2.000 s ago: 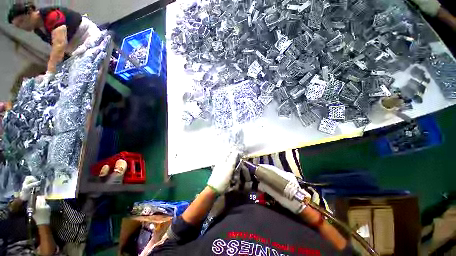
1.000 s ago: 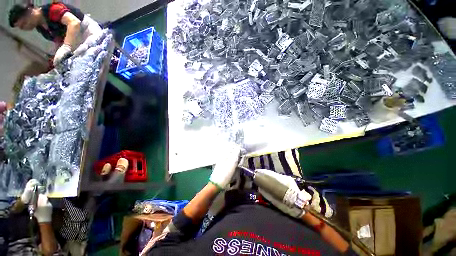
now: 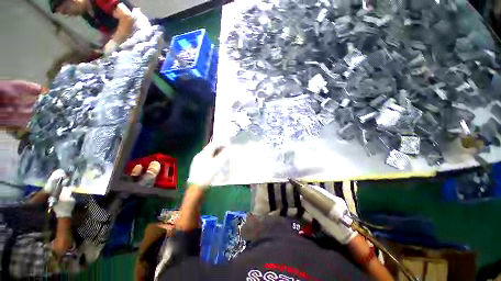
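My left hand [image 3: 209, 163], in a white knit glove, is over the left front corner of the white table; it is blurred, and whether it holds anything cannot be told. My right hand [image 3: 336, 220], also gloved, is around a silver-tan cylindrical hand tool [image 3: 321, 201] at the table's front edge. Its dark narrow tip points up and left. A hose runs from its rear to the lower right. A large heap of grey metal parts [image 3: 379, 71] covers the back of the table. A pale glittery patch of small pieces [image 3: 291, 118] lies in front of the heap.
A blue crate [image 3: 187, 55] stands between the tables. Blue bins [image 3: 222, 236] are beside my lap. A red crate [image 3: 167, 173] with shoes by it is under the left table. Another blue crate [image 3: 473, 185] is at right, a cardboard box [image 3: 434, 263] below. Other workers are at the loaded left table.
My left hand has moved away from the tool tip, left and up over the table. The view has shifted, and the blue bins beside my lap now show. My right hand still holds the tool.
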